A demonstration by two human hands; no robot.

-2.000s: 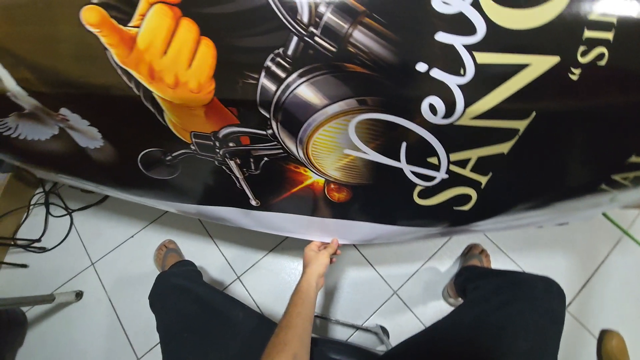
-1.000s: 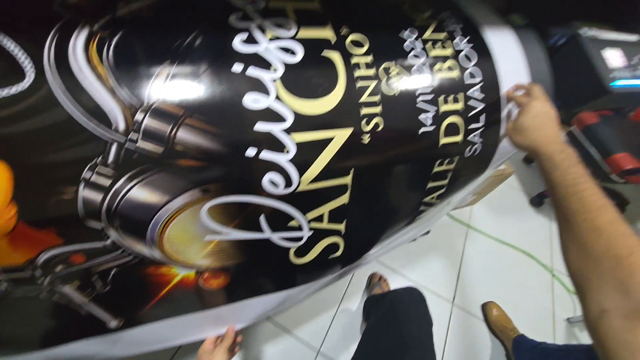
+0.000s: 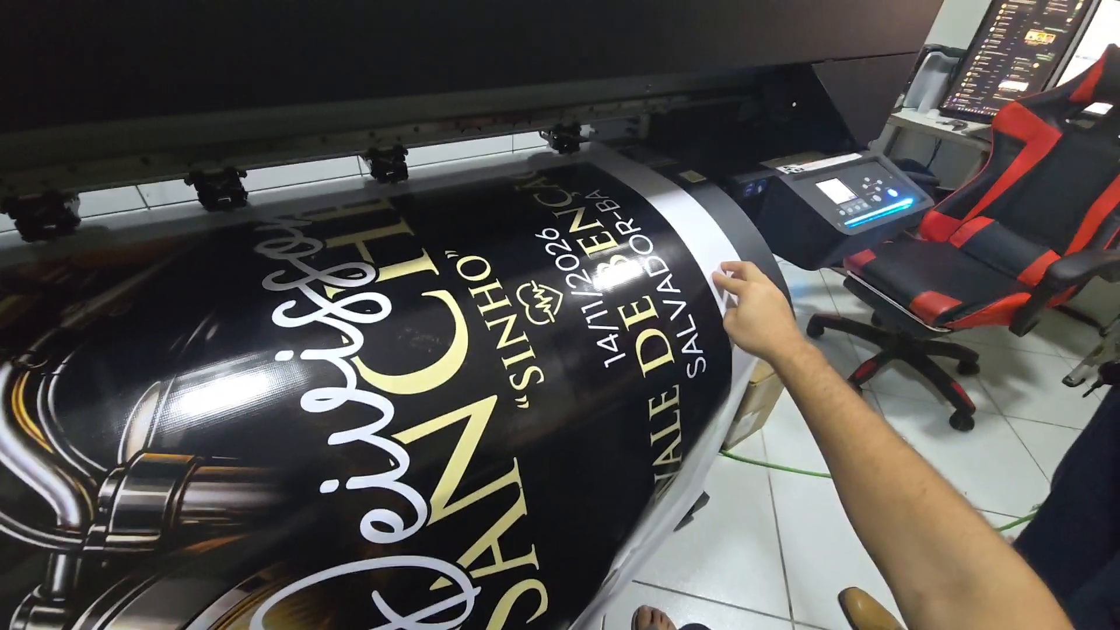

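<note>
A glossy black printed banner (image 3: 560, 420) with gold and white lettering and part of a motorcycle picture curves down over the front of a large-format printer (image 3: 394, 70). My right hand (image 3: 754, 308) is at the banner's white right margin (image 3: 691, 223), its thumb and fingers pinching the edge. Below the pinch, the white lower edge slants down to the left. Pinch rollers (image 3: 219, 187) stand in a row behind the print. My left hand is outside the view.
The printer's control panel (image 3: 853, 197), lit blue, juts out at the right. Beyond it are a red and black chair (image 3: 980, 254) and a monitor (image 3: 997, 52). A cardboard box (image 3: 754, 407) and a green cable (image 3: 774, 465) lie on the tiled floor. A brown shoe (image 3: 866, 608) shows below.
The view has swung up and right, bringing the printer into sight. One second ago my left hand was on the banner's lower edge; now it is out of view. My right hand remains at the right margin.
</note>
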